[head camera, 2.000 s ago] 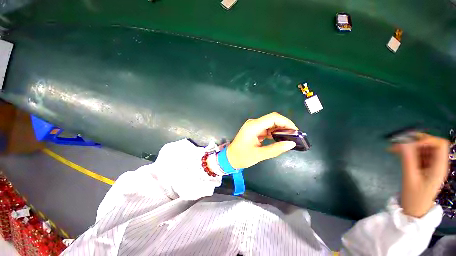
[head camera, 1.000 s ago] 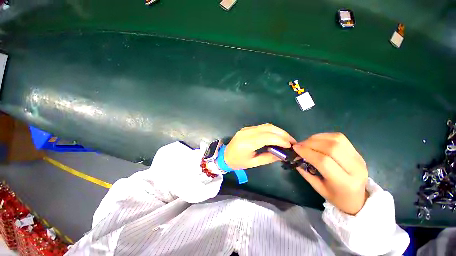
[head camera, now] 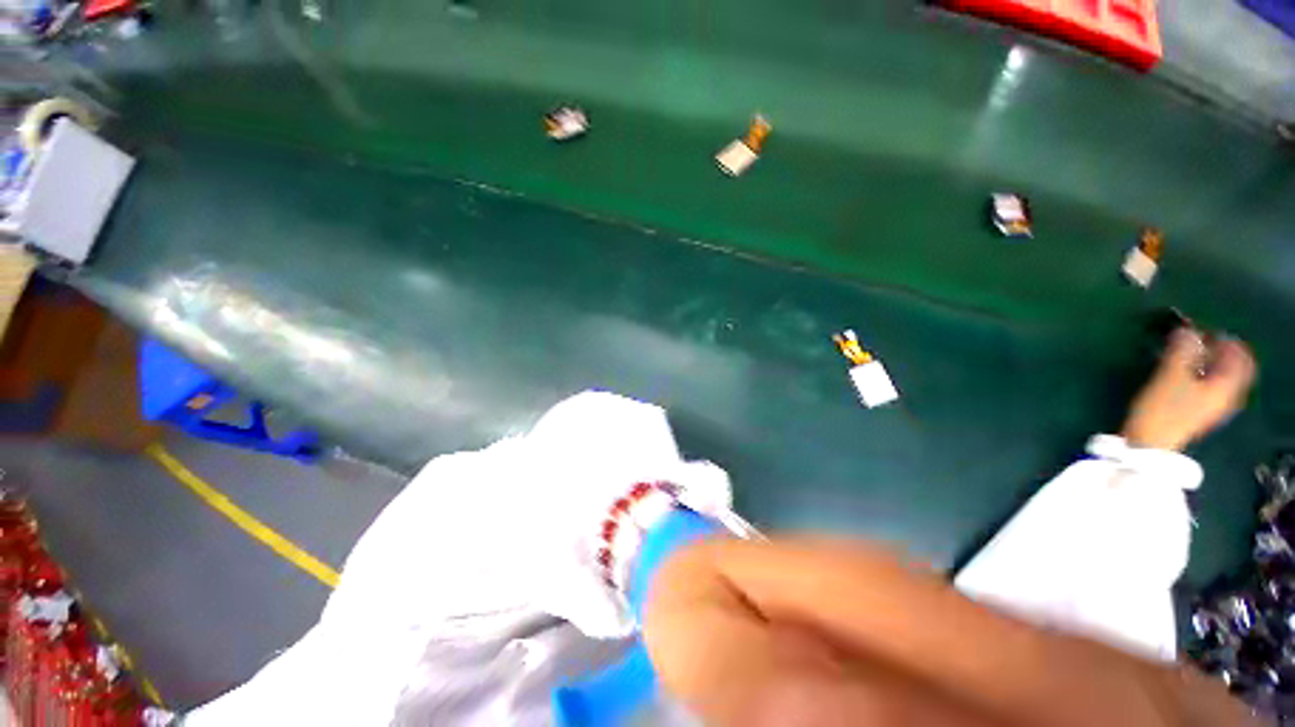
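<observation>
My left hand (head camera: 881, 625) is very large and blurred at the bottom, close to the camera. Its fingertips are not clear, and whether it holds anything is hidden. A blue wrist strap (head camera: 660, 554) and a red bead bracelet are on that wrist. My right hand (head camera: 1196, 384) is stretched out at the far right near the belt, with its fingers closed on a small dark unit (head camera: 1176, 321), mostly covered and blurred. A white screen module (head camera: 872, 382) with an orange tail lies flat on the green bench between the hands.
On the green belt lie part-built units (head camera: 1011, 215), (head camera: 565, 122) and screen modules (head camera: 739, 155), (head camera: 1140, 266). A pile of black parts (head camera: 1243, 632) is at the right edge. An orange-red tray (head camera: 1079, 22) is at the far side, a pale flat box (head camera: 78, 192) at left.
The hands have parted. My right hand has moved away to the far right near the belt. My left hand has come up close to the camera. The view has shifted, showing more of the far side.
</observation>
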